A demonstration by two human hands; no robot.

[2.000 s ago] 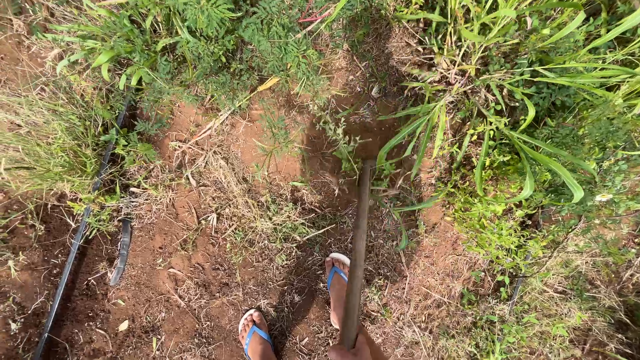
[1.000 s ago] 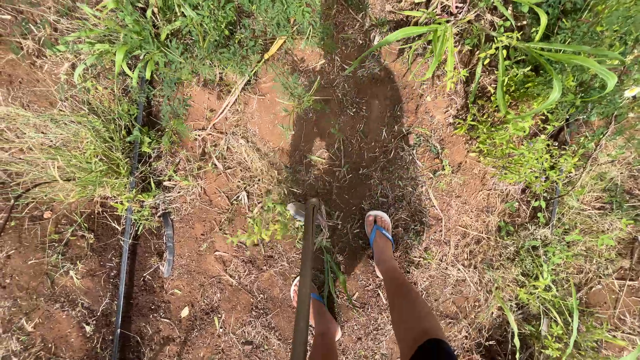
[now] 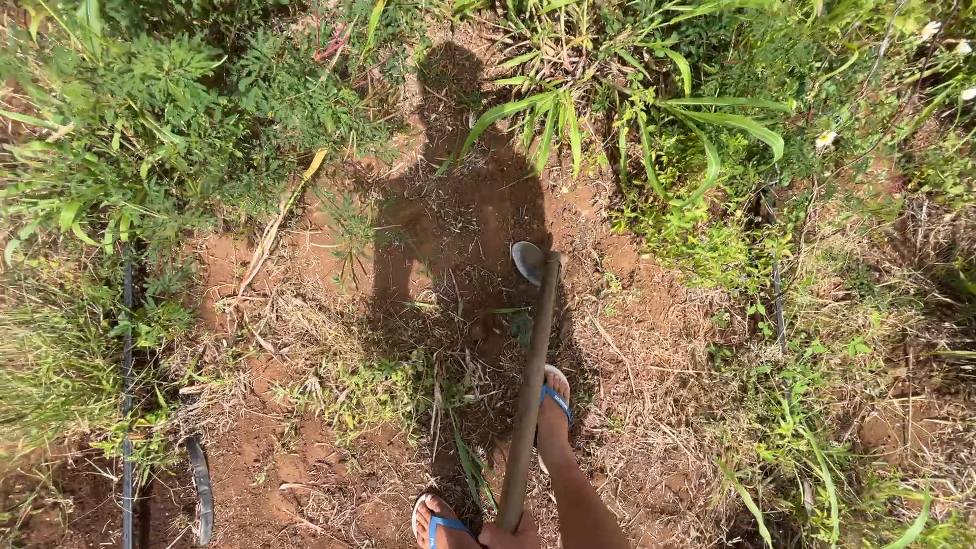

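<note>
A hoe with a long wooden handle (image 3: 534, 374) slants up from the bottom edge. Its rounded metal blade (image 3: 528, 263) is just above the red soil, or on it; which one I cannot tell. At the bottom edge, what appears to be my right hand (image 3: 512, 535) grips the handle, partly cut off by the frame. My left hand is out of view. My feet, in sandals with blue straps, stand to either side of the lower handle: the left foot (image 3: 442, 524) lower, the right foot (image 3: 555, 400) further forward. My shadow covers the soil ahead.
Black irrigation tubing (image 3: 128, 396) runs along the left, with a short dark strip (image 3: 200, 488) beside it. More dark tubing (image 3: 777, 297) shows at the right. Leafy weeds (image 3: 183, 114) grow at upper left, and broad-bladed grass (image 3: 709, 126) at upper right. Dry cut grass (image 3: 640, 396) litters the soil.
The hoe blade, on the soil beyond my feet two seconds ago, was nearer my feet one second ago and is now farther forward and right. My feet have changed places. The view has shifted.
</note>
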